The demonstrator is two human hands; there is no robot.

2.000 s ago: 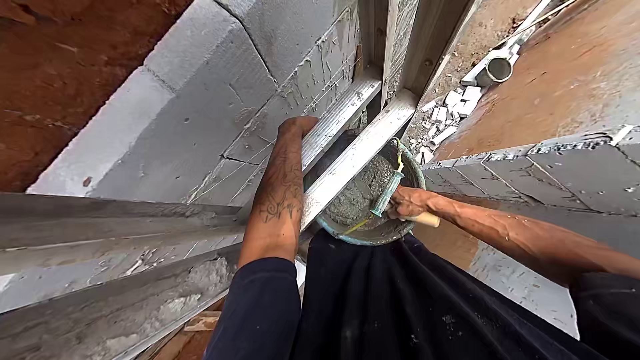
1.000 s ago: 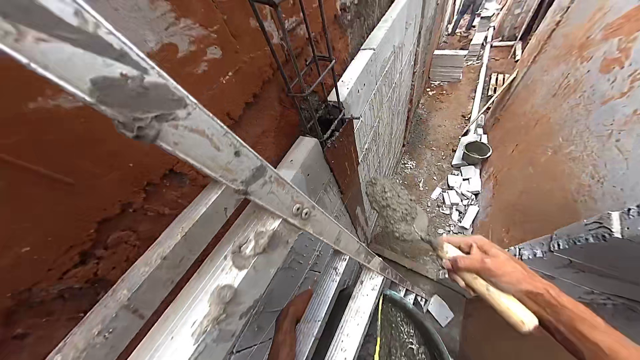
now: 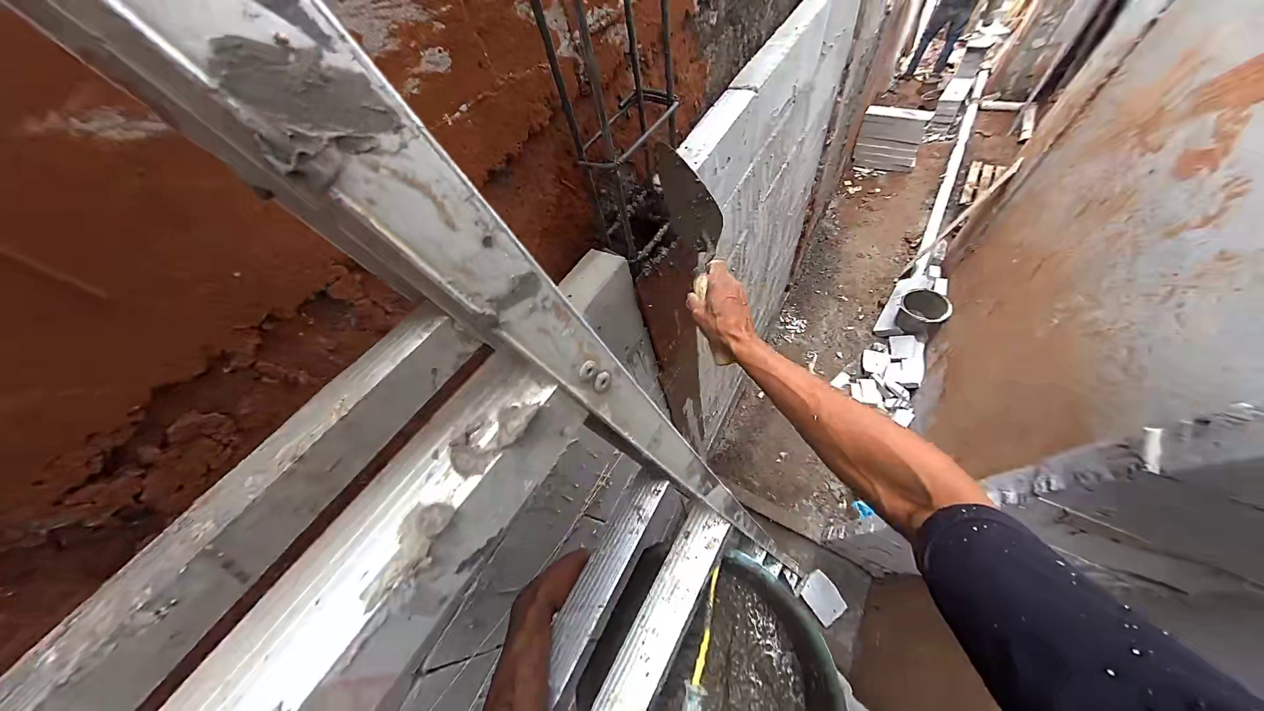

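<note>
My right hand (image 3: 726, 311) grips the handle of a trowel, arm stretched forward. The trowel's blade (image 3: 689, 202) stands upright beside the rebar column cage (image 3: 632, 148), near the end of the block wall; no mortar heap shows on it. Low in the view, my left hand (image 3: 553, 588) is at the edge of a metal ladder rung (image 3: 617, 563); its fingers are largely hidden, so its hold cannot be told. A round tub of wet mortar (image 3: 765, 642) sits right of the rungs, with a yellow cord (image 3: 705, 632) across it.
A mortar-smeared metal ladder rail (image 3: 444, 237) crosses diagonally before me. A light block wall (image 3: 790, 128) runs ahead beside a narrow dirt passage holding a bucket (image 3: 924, 310), broken block pieces (image 3: 894, 365) and stacked blocks (image 3: 892, 138). A person (image 3: 943, 35) stands at the far end.
My right hand has moved from the tub toward the rebar cage. The mortar heap seen on the trowel one second ago no longer shows on it. The view has swung up.
</note>
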